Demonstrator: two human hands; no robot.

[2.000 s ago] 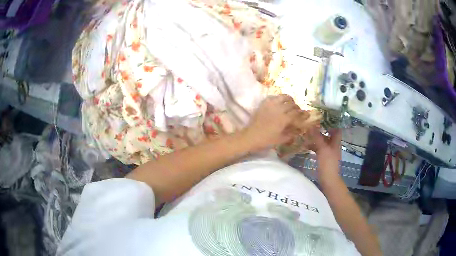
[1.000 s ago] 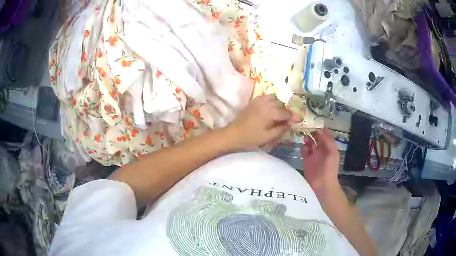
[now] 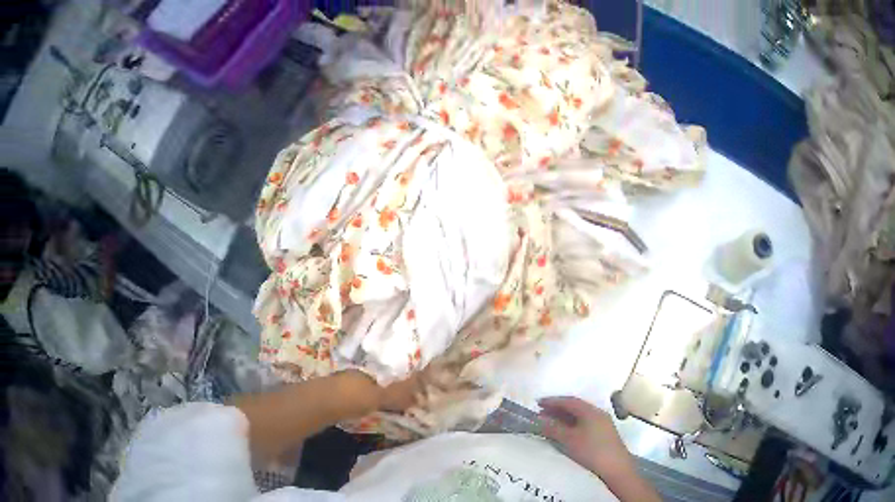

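A large heap of cream floral fabric (image 3: 383,235) with orange-red flowers lies in front of me, gathered near its top, with plain whitish wrong side showing. My left hand (image 3: 393,394) is at the heap's lower edge, its fingers hidden by fabric, so its grip cannot be told. My right hand (image 3: 574,424) is at the table's front edge, fingers slightly bent and apart, holding nothing visible. The sewing machine head (image 3: 785,392) stands at the lower right, its needle plate (image 3: 667,377) bare of fabric.
A thread cone (image 3: 746,255) stands behind the machine. A thin dark tool or strip (image 3: 610,227) lies beside the heap. A purple basket (image 3: 221,59) is at upper left, a blue trough (image 3: 721,103) behind the table. Beige fabric (image 3: 844,186) is piled at right.
The view has swung left. Both hands have left the needle area; the fabric there has come away from the machine. My left hand is now under the heap's edge, my right near the table front.
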